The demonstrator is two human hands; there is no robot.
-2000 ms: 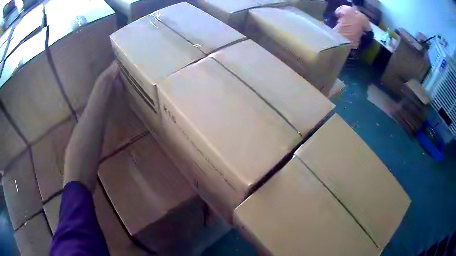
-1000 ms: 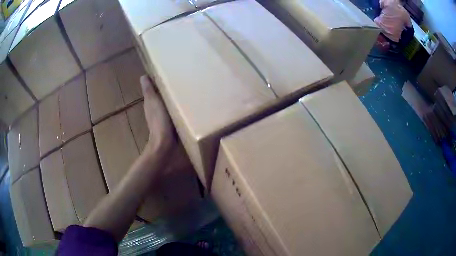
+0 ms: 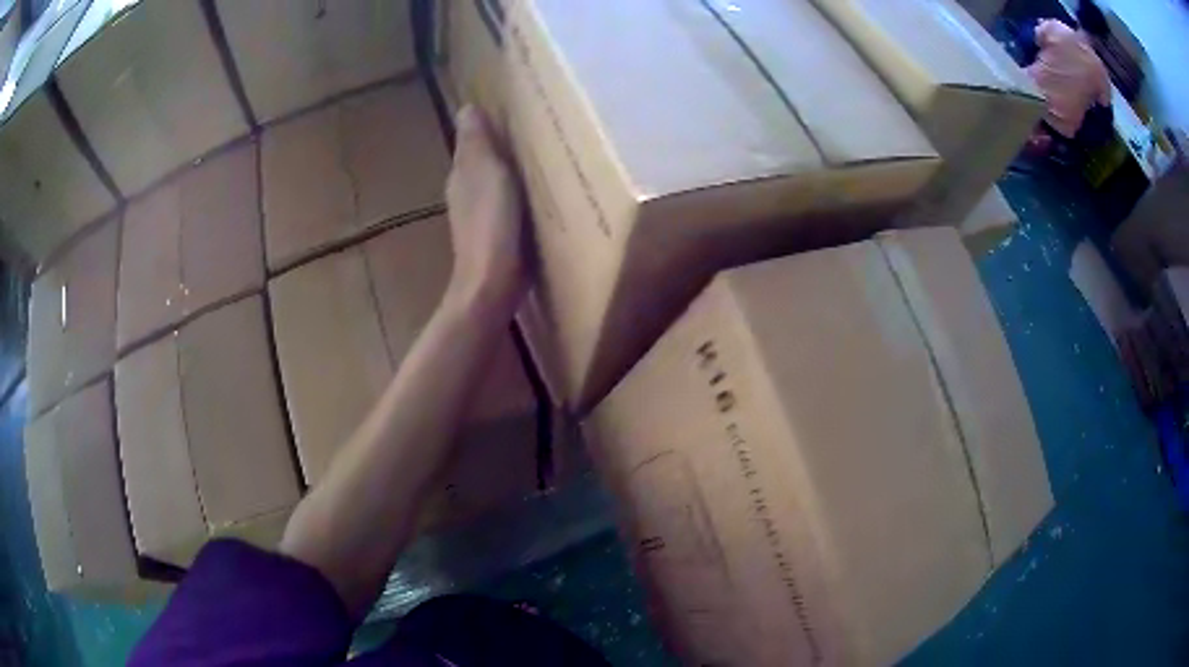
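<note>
My left hand, bare below a purple sleeve, presses flat against the printed side of a sealed brown carton at the upper middle. A second carton, with "K16" on its side, stands nearer at the lower right. Its far corner meets the first carton's near lower corner, and a wedge-shaped gap opens between them. Stacked cartons fill the left side. My right hand is not in view.
Another carton stands behind at the upper right. A crouching person in a pink top is at the far right. Cardboard pieces lie on the green floor. Clear film shows below the stack.
The held carton has shifted up and right in view, with my left hand on its side. The gap to the nearer carton has widened, and more of that carton's printed side shows.
</note>
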